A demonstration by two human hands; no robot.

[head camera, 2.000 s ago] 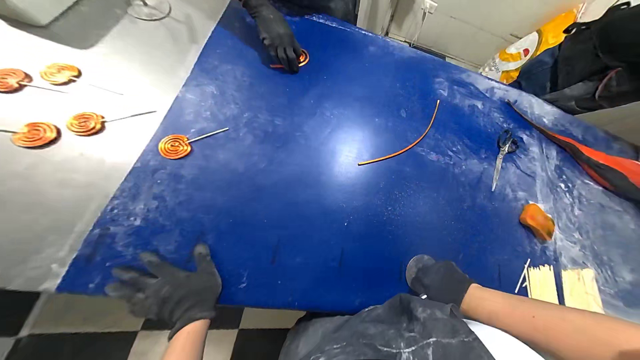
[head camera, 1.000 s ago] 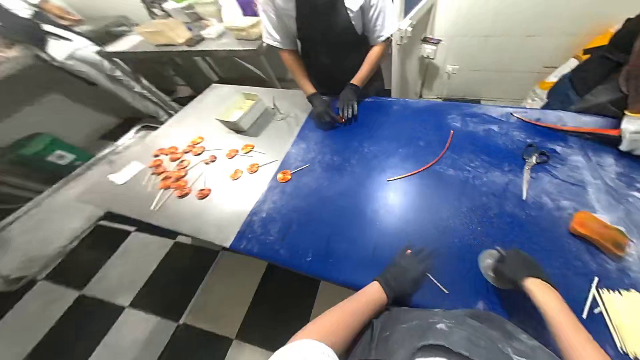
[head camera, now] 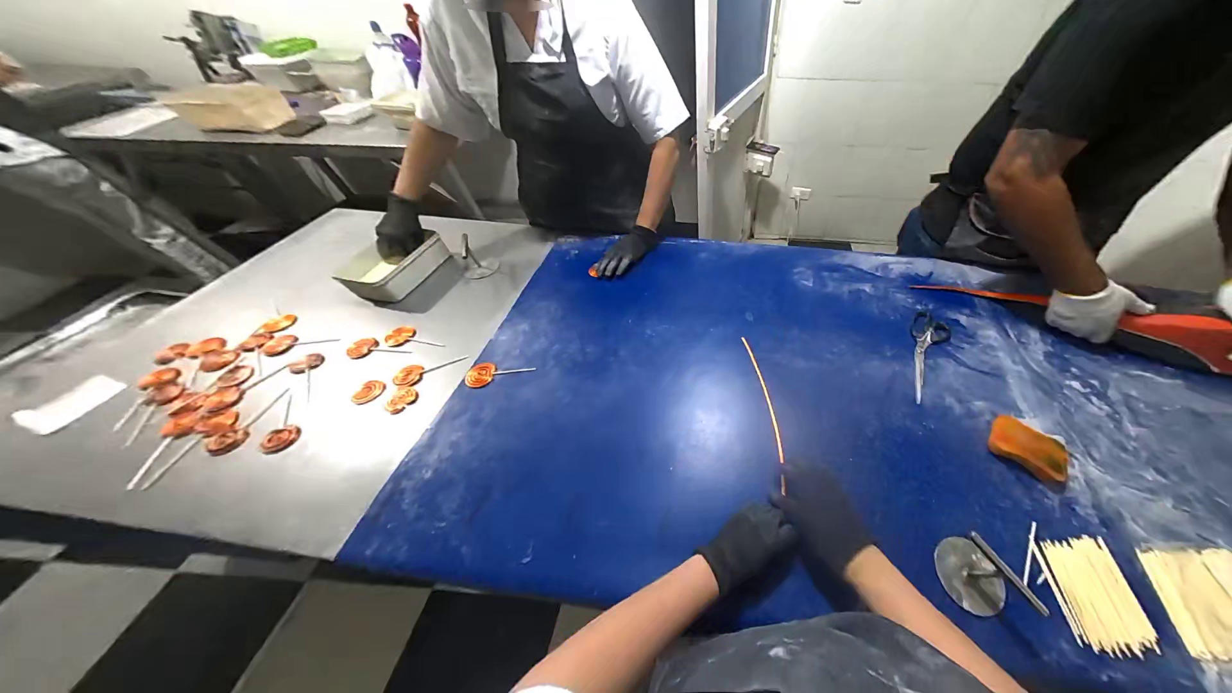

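My left hand [head camera: 751, 547], in a black glove, lies low on the blue mat with its fingers bent, close against my right hand; what it holds is hidden. My right hand [head camera: 820, 512], also black-gloved and a little blurred, has its fingers at the near end of a thin orange candy rope [head camera: 767, 402] that runs away across the mat. A round metal press with a handle [head camera: 970, 577] rests to the right of my hands. Beside it are loose white sticks and a bundle of pale sticks [head camera: 1099, 597]. One spiral lollipop [head camera: 482, 374] lies at the mat's left edge.
Scissors [head camera: 922, 351] and an orange candy lump [head camera: 1029, 449] lie at right. Many lollipops [head camera: 219, 397] cover the steel table. A co-worker across reaches into a metal tray [head camera: 395, 271], near another press [head camera: 474, 262]. A person in white gloves handles a red and black candy mass [head camera: 1165, 332].
The press that my right hand held now stands on the mat. My hands have come together at the rope, which has shifted nearer. The co-worker's one hand has moved to the tray.
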